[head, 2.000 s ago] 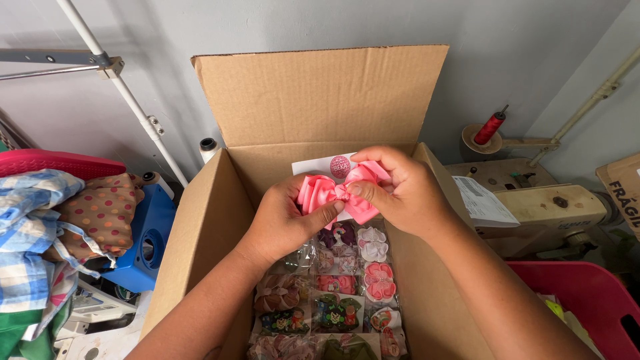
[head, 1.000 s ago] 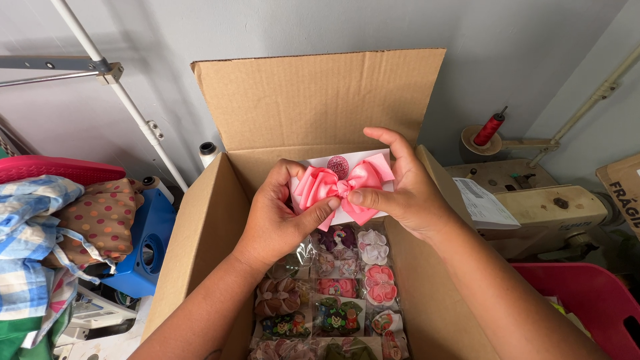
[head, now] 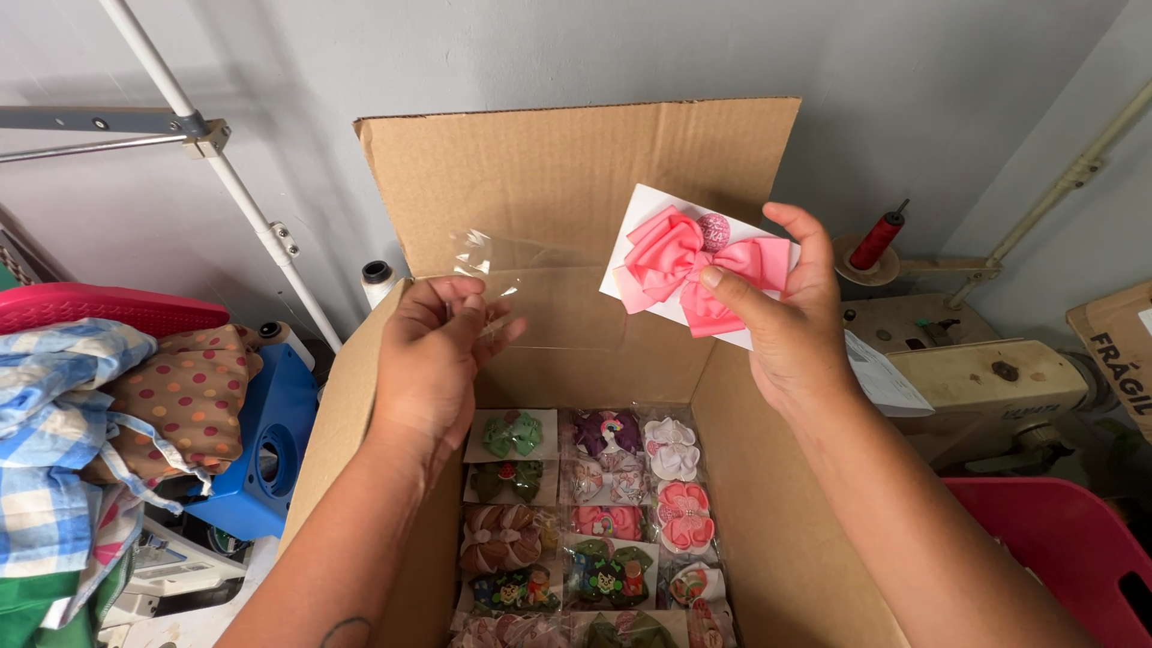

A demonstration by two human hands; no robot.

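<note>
My right hand (head: 801, 306) holds a white card (head: 636, 216) with a pink ribbon bow (head: 670, 256) on it, thumb on the bow's knot, above the right side of an open cardboard box (head: 576, 171). My left hand (head: 441, 351) pinches a clear plastic bag (head: 513, 306) over the box's left side. Inside the box lie rows of carded bows, many in clear wrap: a light green bow (head: 512, 434), a brown bow (head: 500, 537), a white bow (head: 671, 448) and a coral pink bow (head: 685, 517) among them.
Left of the box are a blue plastic part (head: 256, 450), folded checked cloth (head: 45, 432) and a white thread cone (head: 378, 279). To the right stand a sewing machine (head: 981, 373), a red thread spool (head: 875, 241) and a red plastic basket (head: 1053, 531). A grey wall rises behind.
My hands have moved apart. The bow and card, held between both hands before, are now in my right hand alone, farther right and tilted. My left hand now holds the clear bag.
</note>
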